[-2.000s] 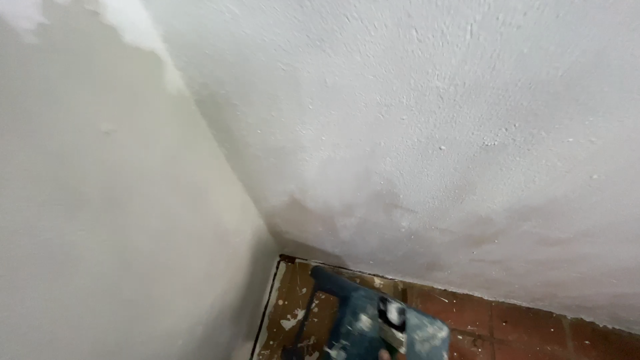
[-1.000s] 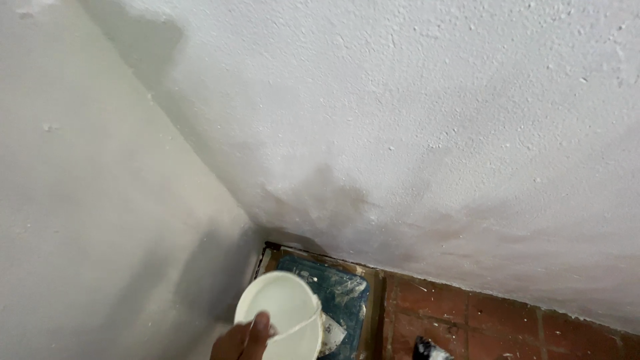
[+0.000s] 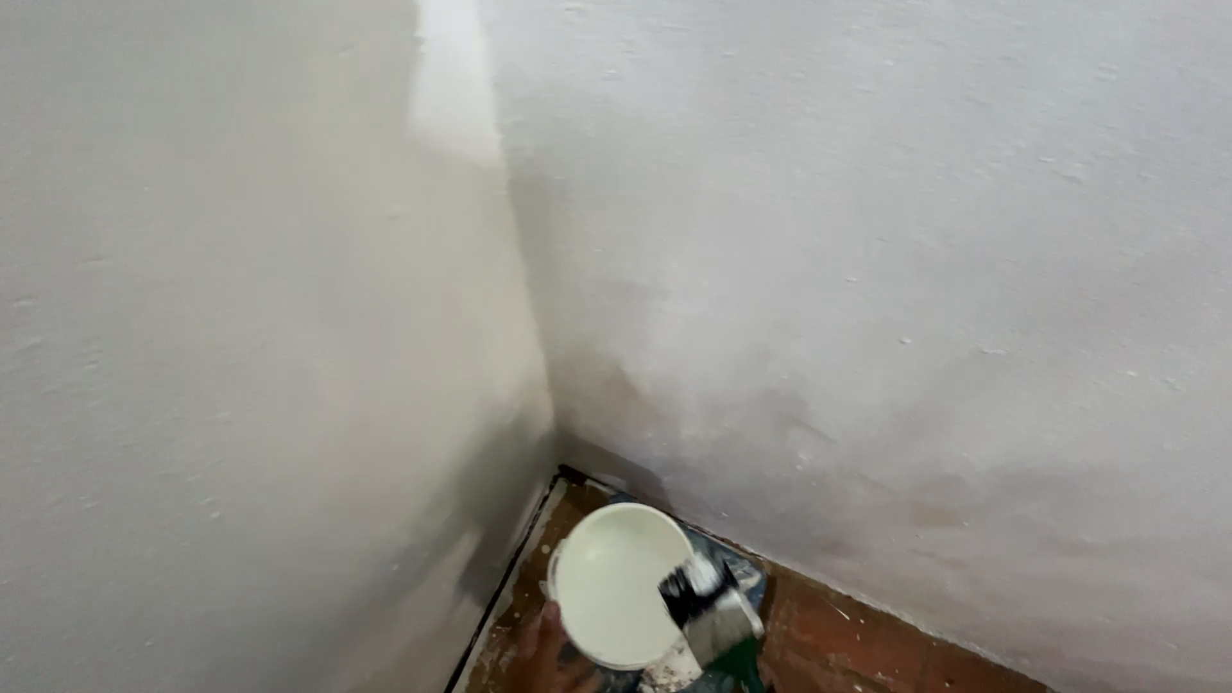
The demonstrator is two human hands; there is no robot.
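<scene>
A round white bucket, pale inside, is in the lower middle of the head view, near the wall corner. My left hand is at its lower left side, dim and partly hidden, with fingers against it. A flat paintbrush overlaps the bucket's right rim; its dark bristles carry white paint at the tip, above a metal ferrule and a green handle. The handle runs toward the bottom edge, and my right hand cannot be made out there. Behind the bucket and brush, a blue paint-spattered object shows in part.
Two pale, patchily painted walls meet in a corner above the bucket. Reddish-brown floor tiles lie at lower right. A dark gap runs along the base of the left wall.
The brush, low at the bottom edge a second ago, has come up beside the bucket's rim. The bucket came into view after the first frame. The view has shifted.
</scene>
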